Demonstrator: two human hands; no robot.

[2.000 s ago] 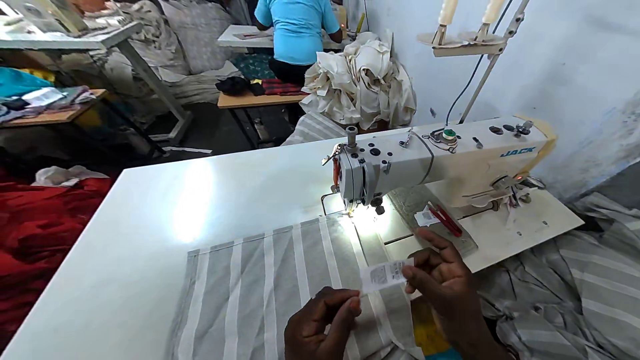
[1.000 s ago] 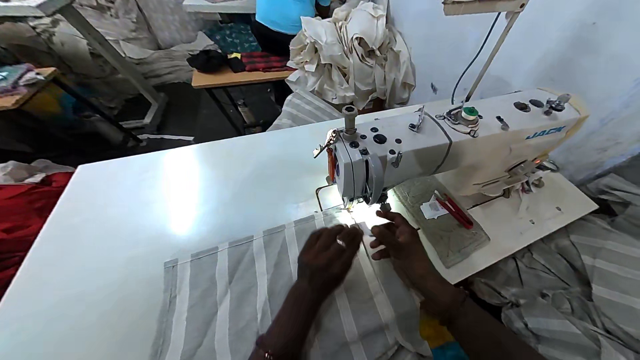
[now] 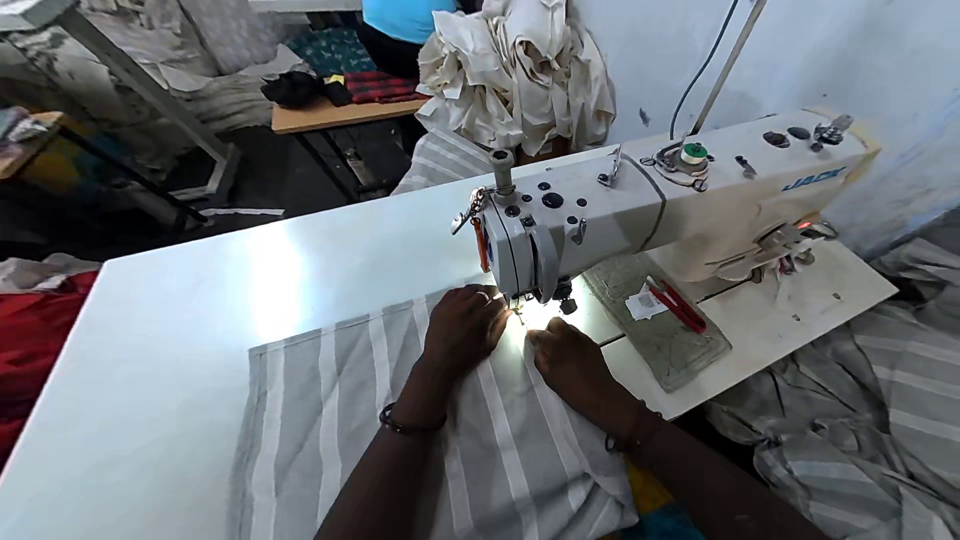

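Observation:
A grey and white striped fabric (image 3: 352, 375) lies over the table's front part, its edge under the needle area of a white Jack sewing machine (image 3: 600, 210). My left hand (image 3: 465, 326) rests on the fabric just left of the presser foot, fingers bent. My right hand (image 3: 574, 364) is at the right of the needle area, its fingertips together at the fabric's edge. Glare and the fingers hide what is pinched there; the small white label is not distinguishable.
Right of the needle, red-handled thread snips (image 3: 679, 306) and a white label (image 3: 646, 304) lie on a grey cloth pad (image 3: 660, 352). More striped fabric (image 3: 847, 390) is heaped at right. Behind stand a pile of cream cloth (image 3: 517, 75), a small wooden table (image 3: 345, 114) and a person in blue (image 3: 409, 19).
Two seconds ago both hands held a small white label in front of the machine. They have moved forward to the needle area, and the left hand now lies on the fabric. The view has shifted closer.

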